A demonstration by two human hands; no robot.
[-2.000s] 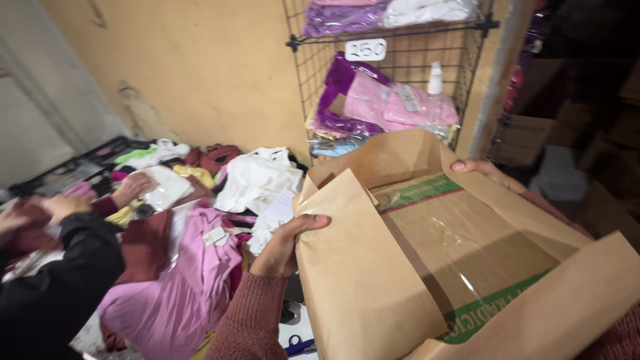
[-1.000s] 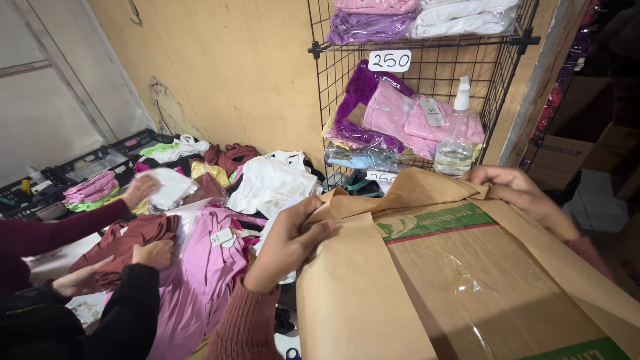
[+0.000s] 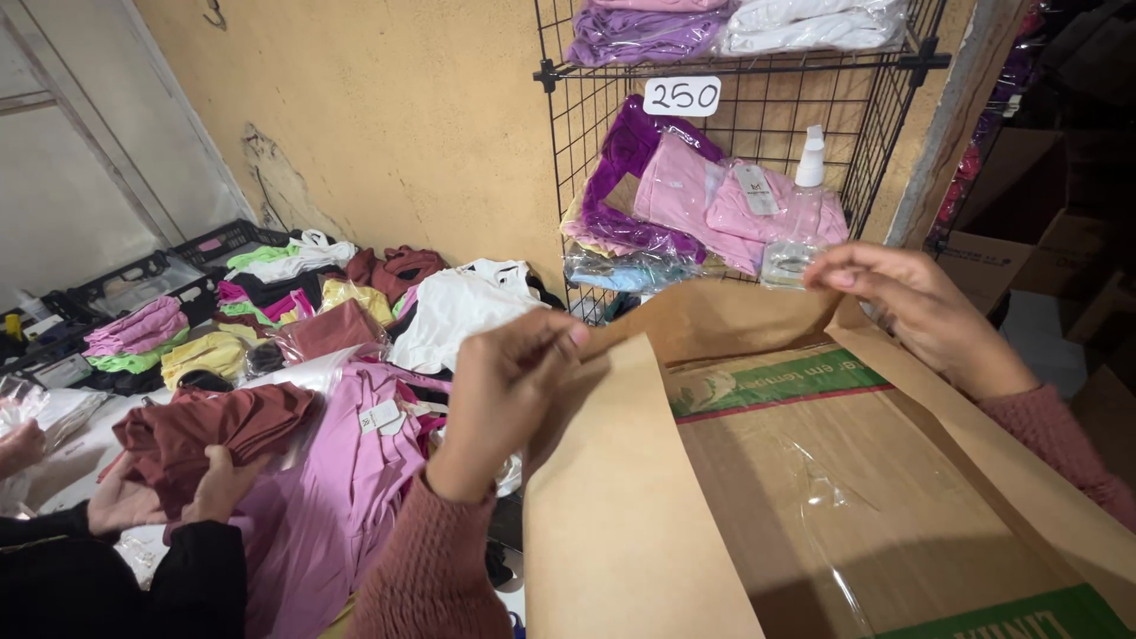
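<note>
A cardboard box [image 3: 825,497] with green printed bands and clear tape lies in front of me, with brown kraft paper [image 3: 612,497] folded up around its sides. At the paper's far left corner my left hand [image 3: 506,382] pinches the edge between thumb and fingers. My right hand [image 3: 914,311] holds the far right corner, where the paper is creased upward. The far paper flap stands raised between both hands. Part of the box's near end runs out of view.
Left of the box are a pink garment [image 3: 346,470] with tags and a white garment [image 3: 461,306]. A co-worker's hands [image 3: 169,497] hold a maroon garment [image 3: 213,426]. Behind stands a wire rack [image 3: 745,64] with bagged clothes and a spray bottle [image 3: 803,213]. Black crates [image 3: 231,235] stand at far left.
My left hand has moved from the paper's left flap to its far left corner. My right hand has gone to the far right corner. The co-worker's maroon garment is now lifted and bunched.
</note>
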